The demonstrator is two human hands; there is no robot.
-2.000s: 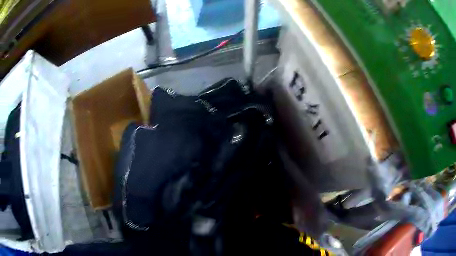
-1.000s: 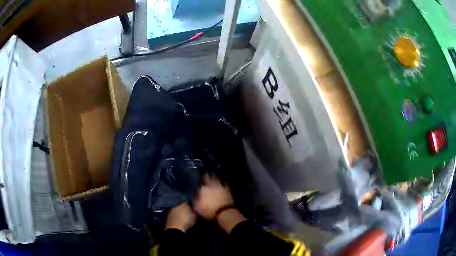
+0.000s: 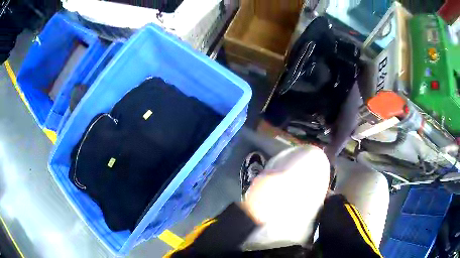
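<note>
Black bags (image 3: pixel 146 146) with small pale labels and thin pale-edged lines lie in a large blue bin (image 3: pixel 237 95) at left centre. My left hand (image 3: pixel 257 199) is a washed-out blur over my light trouser leg, right of the bin; its fingers cannot be made out. My right sleeve lies between and over my legs at the lower right, and no right hand can be made out beyond its cuff. Another heap of black pieces (image 3: pixel 320 70) with silvery lines lies at the upper centre right.
An open brown carton (image 3: pixel 262 30) stands beside the black heap. The green machine box (image 3: pixel 434 65) is at the right, with an orange-red nozzle guard (image 3: pixel 387 105) near my knee. Other blue crates (image 3: pixel 416 221) show at lower right and upper left. Yellow lines mark the grey floor.
The view has swung left, bringing the large blue bin and my legs into view. My hands have left the black heap, where they were together one second ago.
</note>
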